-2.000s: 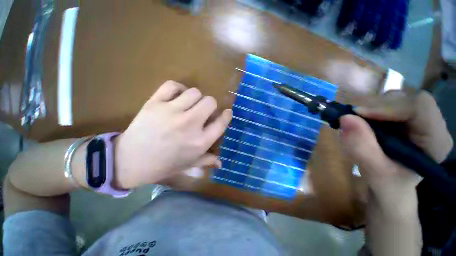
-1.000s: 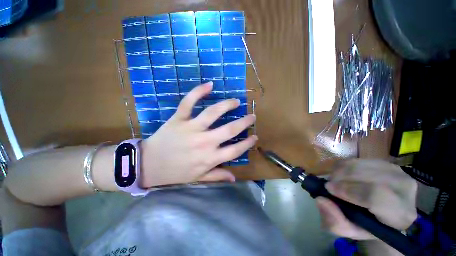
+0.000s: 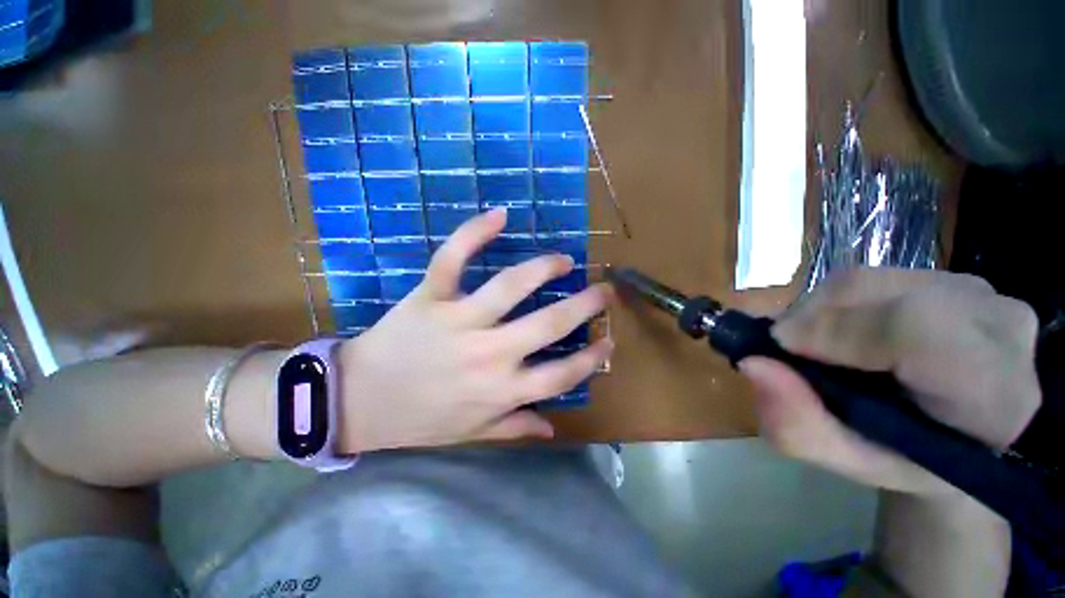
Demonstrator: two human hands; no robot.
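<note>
A blue solar cell panel lies on the brown bench in front of me, with silver lines across it and thin wires along its left and right sides. My left hand lies spread flat on the panel's lower part, fingers apart, pressing on it and hiding some cells. My right hand holds a black soldering iron like a pen. Its tip is at the panel's right edge, by the wire near my left fingertips. Whether the tip touches the wire I cannot tell.
White strips and a bundle of silver ribbon lie to the right. A large grey round object stands at the upper right. Another white strip lies far left. Blue cells show at the upper left.
The view has shifted and another panel face with side wires has replaced the lined one. My left hand has come onto it. Over the last second the iron's tip has moved up along the right edge.
</note>
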